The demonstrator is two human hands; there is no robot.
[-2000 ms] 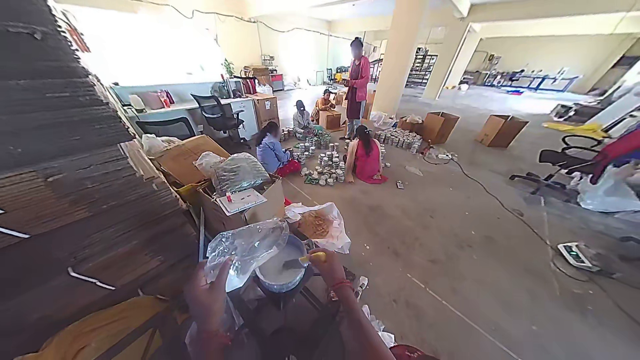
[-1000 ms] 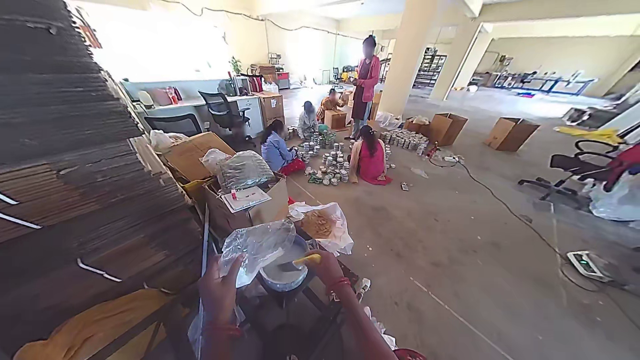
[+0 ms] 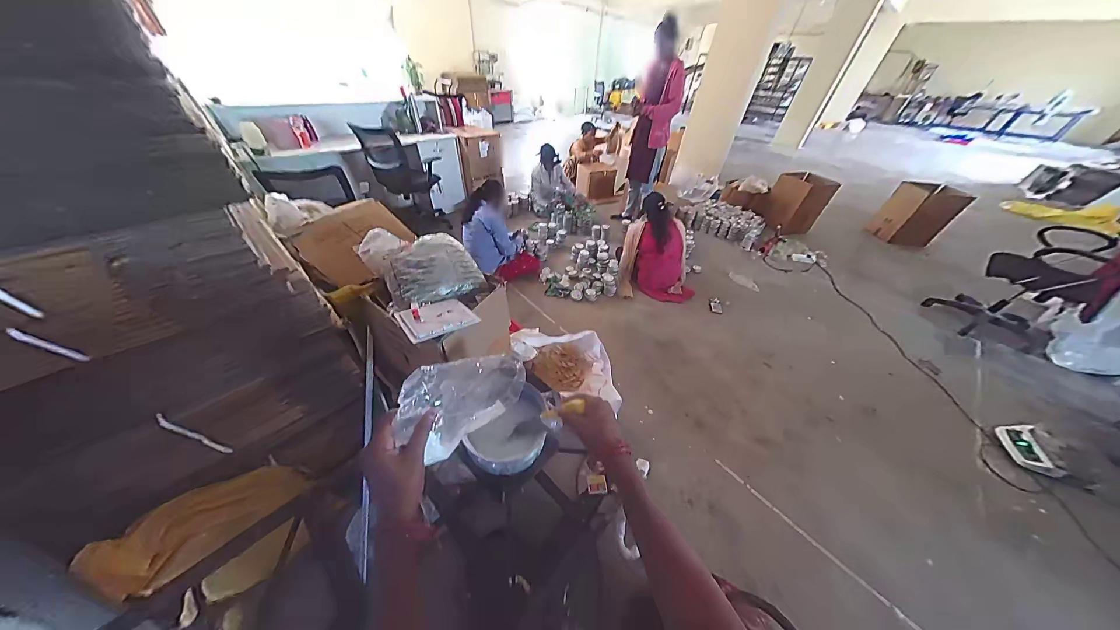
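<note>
My left hand (image 3: 400, 464) grips the edge of a clear plastic bag (image 3: 457, 395), which hangs tilted at the left rim of a round metal pot (image 3: 507, 444). Pale material lies in the pot, which stands on a dark metal frame. My right hand (image 3: 591, 422) is closed on a yellow-handled tool (image 3: 573, 406) at the pot's right rim. The tool's far end is blurred, and its kind is unclear. Behind the pot sits an open white sack (image 3: 600, 366) of brownish-orange pieces (image 3: 563, 366).
Stacked cardboard sheets (image 3: 175, 350) rise on the left. A carton (image 3: 492, 322) and a clipboard (image 3: 436, 320) are beyond the pot. Several people work around many small containers (image 3: 591, 262) on the floor. A cable (image 3: 884, 324) and a digital scale (image 3: 1030, 450) lie at right.
The yellow-handled tool has moved slightly over the pot's right side, in my right hand. My left hand keeps hold of the plastic bag beside the rim.
</note>
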